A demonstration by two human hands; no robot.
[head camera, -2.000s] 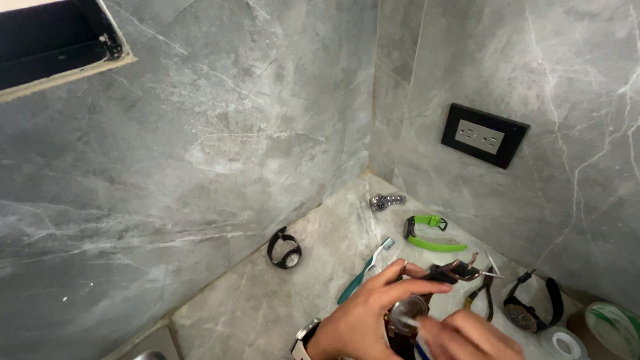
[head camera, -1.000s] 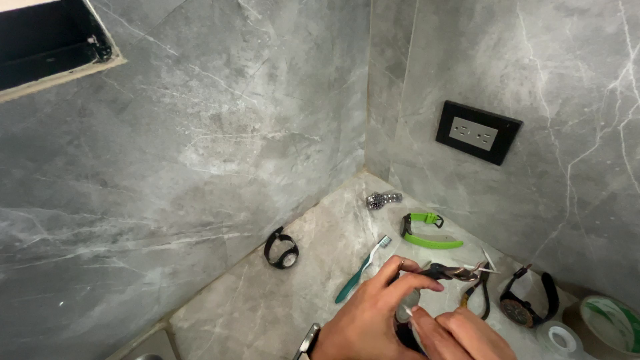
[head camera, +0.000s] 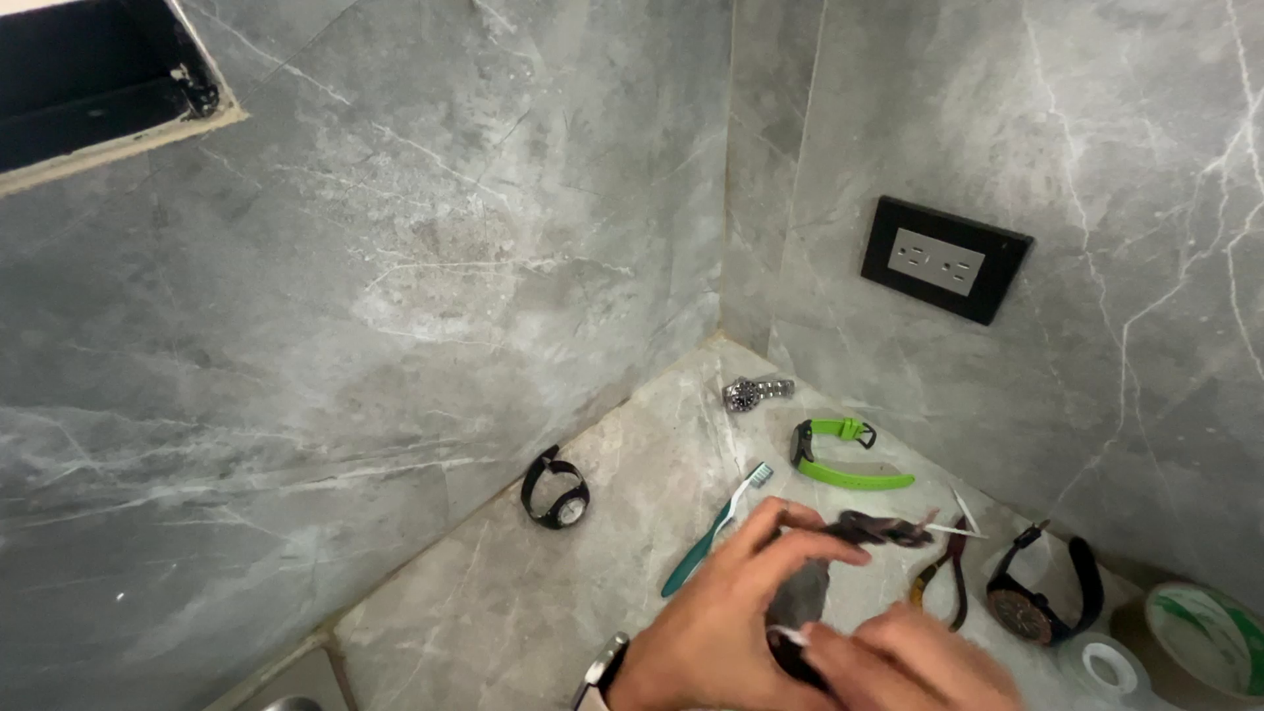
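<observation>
Near the bottom centre, my left hand (head camera: 731,612) grips a dark watch (head camera: 800,597) between thumb and fingers, its dark strap (head camera: 879,528) sticking out to the right. My right hand (head camera: 908,662), somewhat blurred, pinches a small whitish thing against the watch; what it is cannot be told. A teal and white toothbrush (head camera: 706,543) lies just beyond my left hand. Pliers (head camera: 948,573) with worn yellow and red handles lie beyond my right hand, beside thin pale pointed pieces (head camera: 966,518). My left wrist wears a watch (head camera: 602,667).
On the marbled counter lie a black watch (head camera: 558,494), a metal-bracelet watch (head camera: 755,393), a green-strapped watch (head camera: 849,459) and a dark-strapped watch (head camera: 1032,602). A white ring (head camera: 1106,667) and a tape roll (head camera: 1195,642) stand right. Tiled walls meet behind; one bears an outlet (head camera: 938,259).
The watch stays in my left hand while my right fingers have shifted slightly against it. The things lying on the counter have not moved.
</observation>
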